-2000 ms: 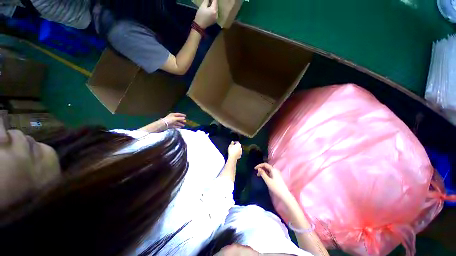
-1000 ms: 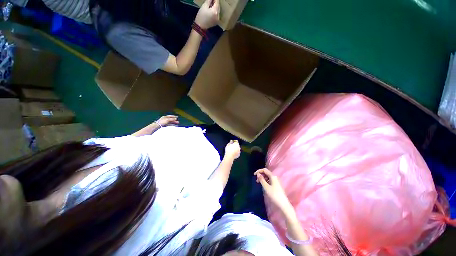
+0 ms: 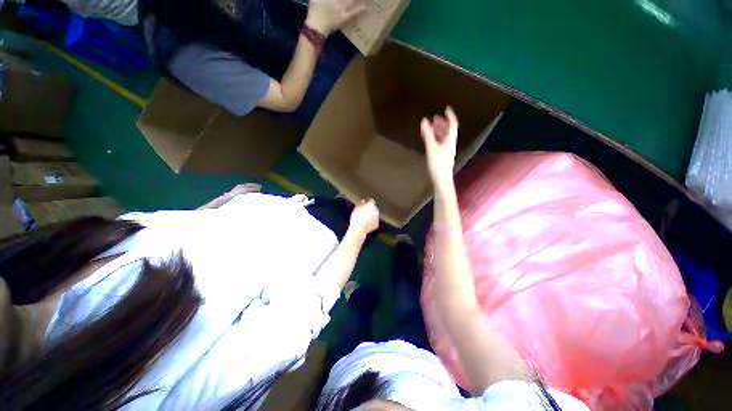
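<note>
My right hand is raised in front of the large open brown carton, with no object seen in it. Its fingers are slightly bent and apart. I cannot tell whether it touches the carton. My left hand is not in view. The carton stands beside the green bench and looks empty in the part that shows. A large knotted pink plastic sack is right of the carton, partly behind my forearm.
A person in white with long dark hair is at the left, one hand by the carton's lower edge. Another person's hand is on a smaller brown box by the green bench. Clear plastic bags lie at the right; another open carton is at the left.
My right hand has moved up from beside the pink sack to in front of the open carton. The neighbour's hand has shifted slightly left and up. The hand at the small box has opened flatter.
</note>
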